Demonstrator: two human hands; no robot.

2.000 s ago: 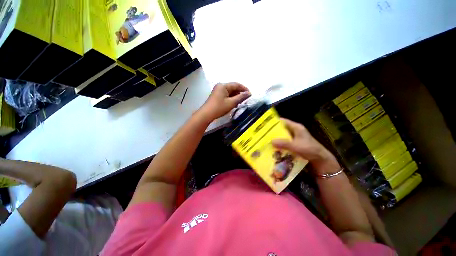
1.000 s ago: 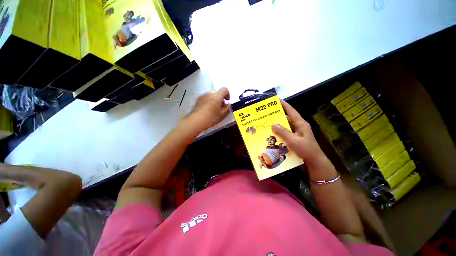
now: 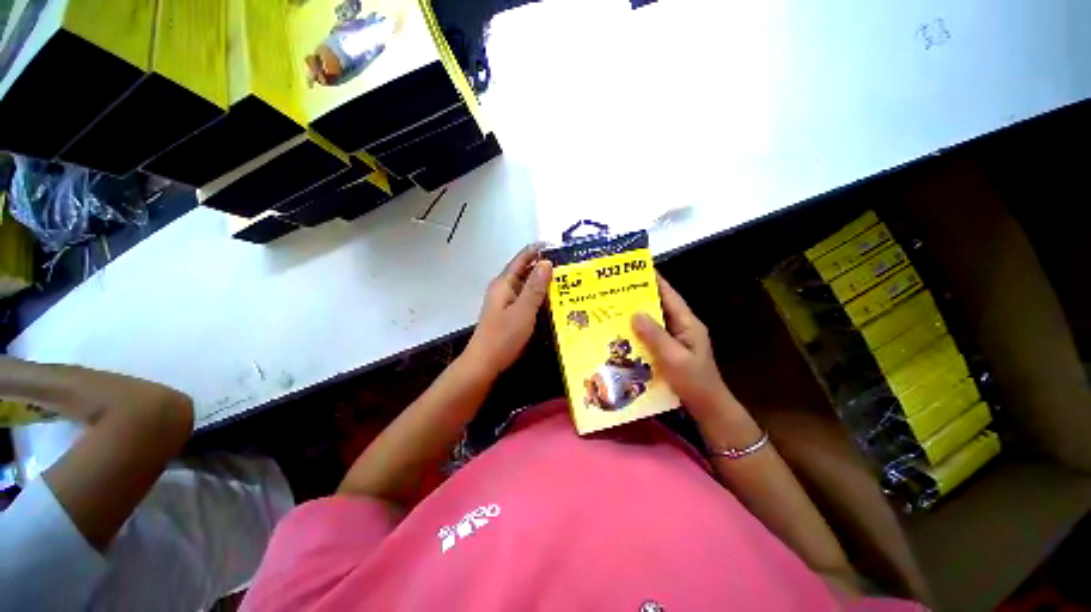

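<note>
A yellow retail box (image 3: 608,341) with a black top band and a black hang tab (image 3: 585,231) is held upright at the bench's front edge, its printed face towards me. My right hand (image 3: 676,344) grips its right side, thumb on the front. My left hand (image 3: 516,307) touches its upper left edge with the fingertips. Something thin and shiny, perhaps a clear bag (image 3: 672,218), shows just beyond the box's top right corner. Whether film is around the box I cannot tell.
Stacked yellow-and-black boxes (image 3: 269,150) stand at the upper left of the white bench (image 3: 359,281). Black strips (image 3: 457,222) lie beside them. A brown carton (image 3: 999,526) with rows of yellow boxes is below at right. Another person's arm (image 3: 120,418) is at left. Crumpled plastic (image 3: 74,215) lies at far left.
The box has turned more upright and shifted slightly left with my right hand. My left hand has come from beside it to hold its upper left edge.
</note>
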